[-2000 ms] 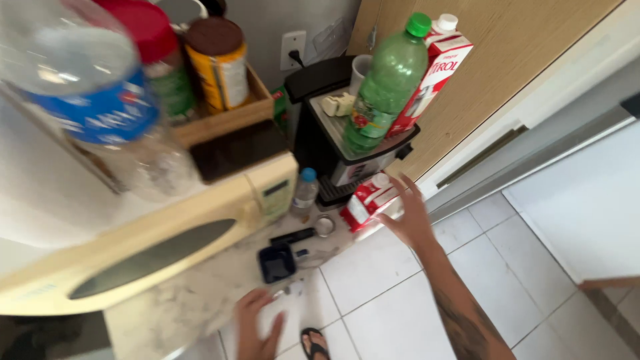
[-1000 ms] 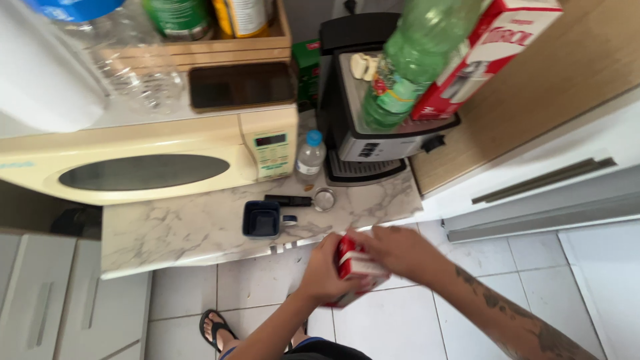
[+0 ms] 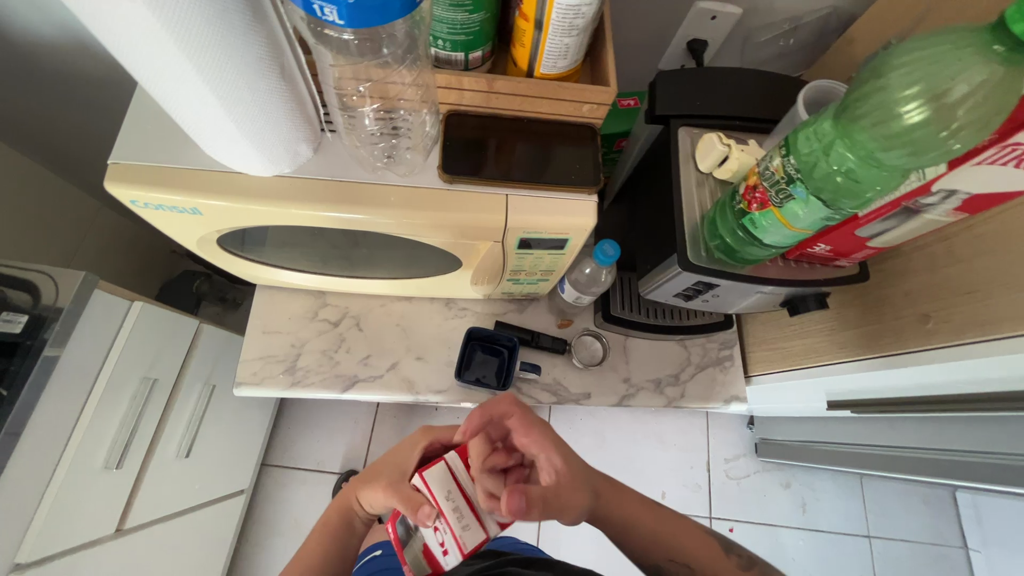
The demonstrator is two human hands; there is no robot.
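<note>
My left hand [image 3: 404, 472] is wrapped around a red and white carton [image 3: 454, 508], held in front of my body below the counter's edge. Over the carton's top end lies my right hand [image 3: 532, 468], its fingers curled; the fingers hide that end, and whether they grip anything there is unclear. On the marbled counter beyond stands a dark blue square mug [image 3: 486, 358], its handle toward the right. Beside it lie a black-handled portafilter [image 3: 532, 337] with its metal basket [image 3: 590, 350] and a small water bottle [image 3: 588, 276] with a blue cap.
A cream microwave [image 3: 352, 232] bears a paper towel roll [image 3: 216, 88], a clear plastic bottle [image 3: 376, 96], a phone [image 3: 521, 150] and a wooden crate [image 3: 552, 94]. At right, an espresso machine [image 3: 720, 292] carries a green bottle [image 3: 848, 144] and another red carton [image 3: 904, 216].
Two seconds ago the carton stood on the counter's right end, my right hand beside it. Now it is held before my body, nearer me. The view has shifted.
</note>
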